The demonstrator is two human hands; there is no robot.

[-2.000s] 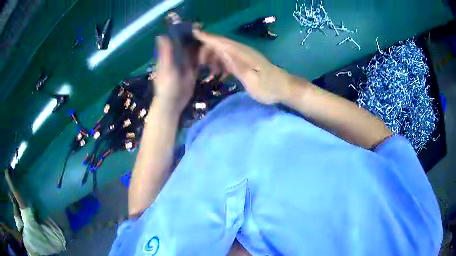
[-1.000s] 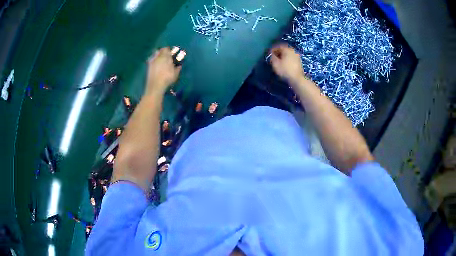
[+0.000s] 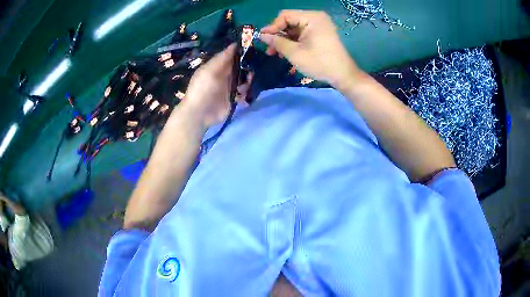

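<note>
My left hand holds a black wired unit upright, with its copper-orange and cream end facing up and black leads hanging down towards my shirt. My right hand pinches a thin silvery clip between thumb and finger, at the unit's bright end. Whether the clip is seated in the unit cannot be told. A pile of black units with orange and cream ends lies left of and behind my left hand.
A small clip heap lies on the green bench. A large clip pile lies on a black tray at the right. Spaced units lie on the green belt. A person in pale clothing is at the lower left.
My right hand has come from beside the large clip pile to the unit in my left hand. My left hand has drawn nearer my body. The view has turned.
</note>
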